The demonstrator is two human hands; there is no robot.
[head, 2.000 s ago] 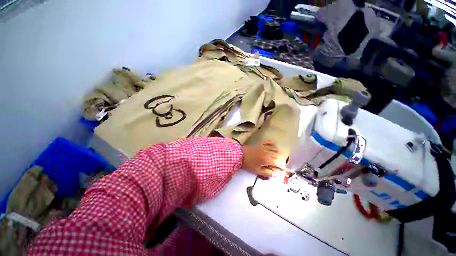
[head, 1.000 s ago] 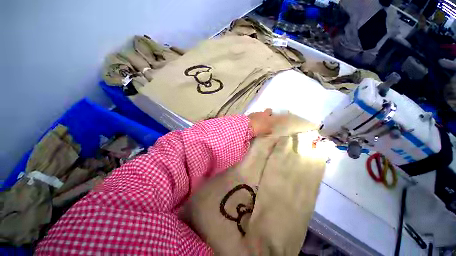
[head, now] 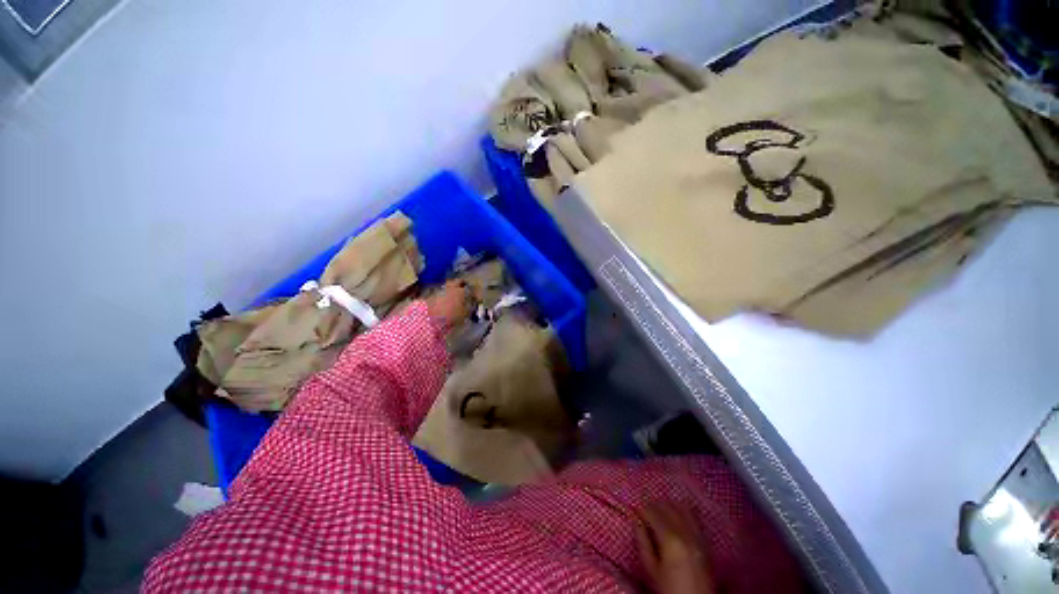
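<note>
My left hand point(head: 451, 304) reaches into the blue plastic bin point(head: 436, 200). It is small and partly hidden by its sleeve. It touches a khaki bundle with a dark motif point(head: 505, 400) and a white tie; whether the fingers grip it cannot be told. Another khaki bundle point(head: 273, 346), tied with a white strip, lies to the left, across the bin. My right hand point(head: 676, 551) is low at the bottom edge, blurred and cut off, in front of a checked sleeve; its fingers are unclear.
The finished pile of khaki panels point(head: 662, 221) lies on the white table point(head: 929, 429), motif up. The grey measuring tape point(head: 720, 406) follows the table edge. More khaki bundles point(head: 581, 99) stand in a second blue bin point(head: 523, 192). The metal needle plate point(head: 1016, 522) is at far right.
The view has swung left and down, and the sewing machine head is out of view. My left hand has moved from the cloth at the machine to the bin. My right hand has come into view.
</note>
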